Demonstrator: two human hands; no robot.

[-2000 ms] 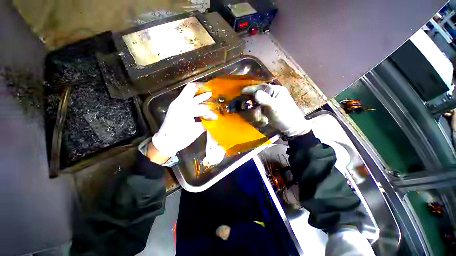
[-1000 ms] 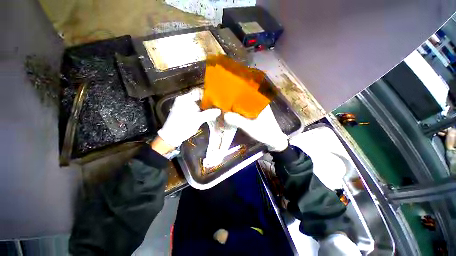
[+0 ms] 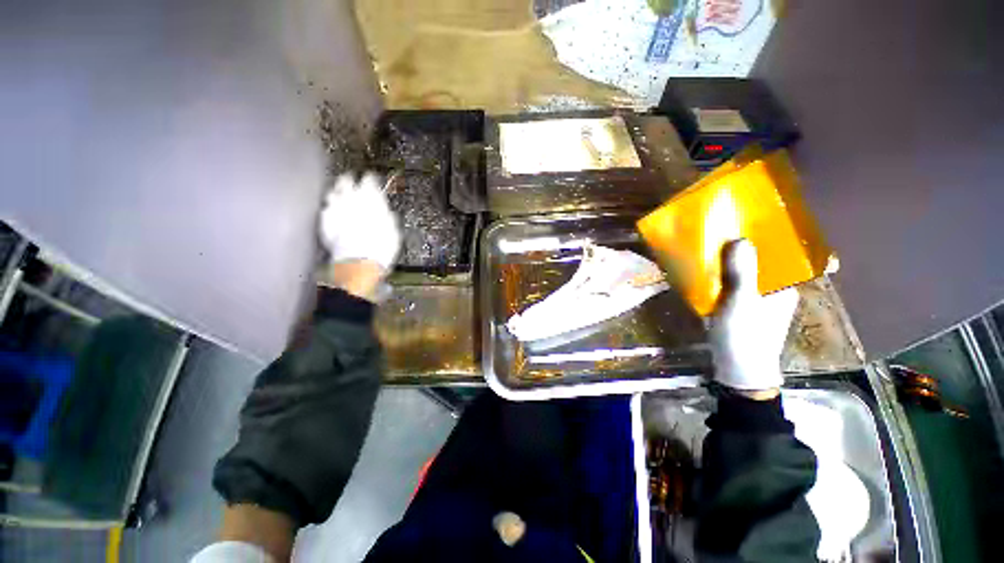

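Note:
My right hand, in a white glove, holds the orange sheet upright above the right end of the near tray; a dark fingertip shows against the sheet. No coil can be made out at the sheet. My left hand, gloved and blurred, is at the left edge of the black dross tray, where a thin strip shows faintly beside the fingers; whether it grips anything cannot be told. The near tray holds a white cloth and thin copper-coloured strands.
The solder pot stands behind the near tray. The temperature controller is at back right, close to the sheet. A parts tray with copper coils is at lower right. A coil lies at far right. Grey panels flank both sides.
My left hand has left the orange sheet and moved left to the dross tray. My right hand has carried the sheet right and holds it alone. The view has turned left.

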